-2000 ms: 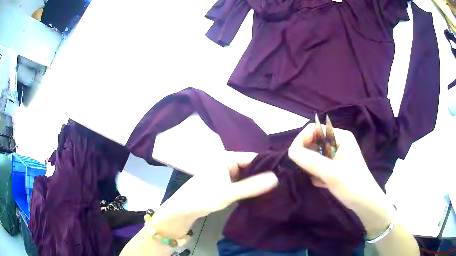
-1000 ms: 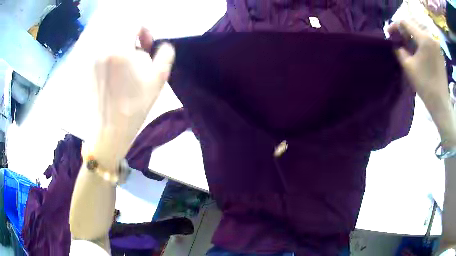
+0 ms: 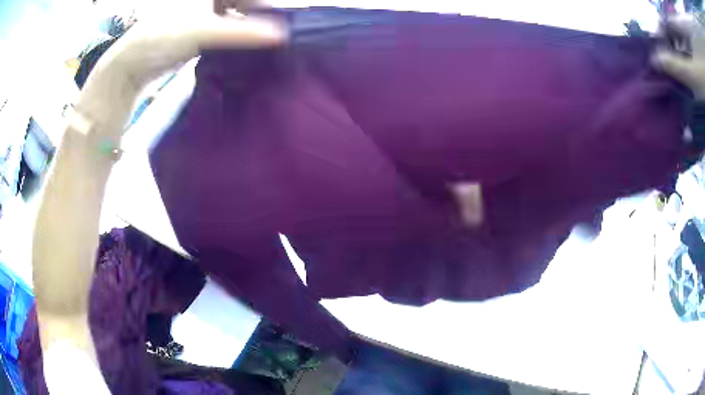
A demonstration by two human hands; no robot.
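Observation:
The purple knit top (image 3: 340,162) is stretched wide between my two hands, lifted up in front of me and blurred. Its small gold ornament (image 3: 468,204) shows right of the middle, at the bottom of the neckline. My left hand (image 3: 251,29), blurred at the upper left, grips the top's upper edge. My right hand (image 3: 680,58), cut off by the right edge, grips the other upper corner. A sleeve (image 3: 301,316) hangs down at the lower left over the table edge. No snips can be made out.
The white table (image 3: 464,335) lies below the top. A purple pile of tops (image 3: 127,308) hangs at the lower left, beside a blue crate (image 3: 11,308). My jeans (image 3: 417,374) show at the bottom. Blurred items lie at the right edge.
Both hands have gone from working close together near my body to holding the top spread apart, and have moved up and further away. The top has lifted off my lap.

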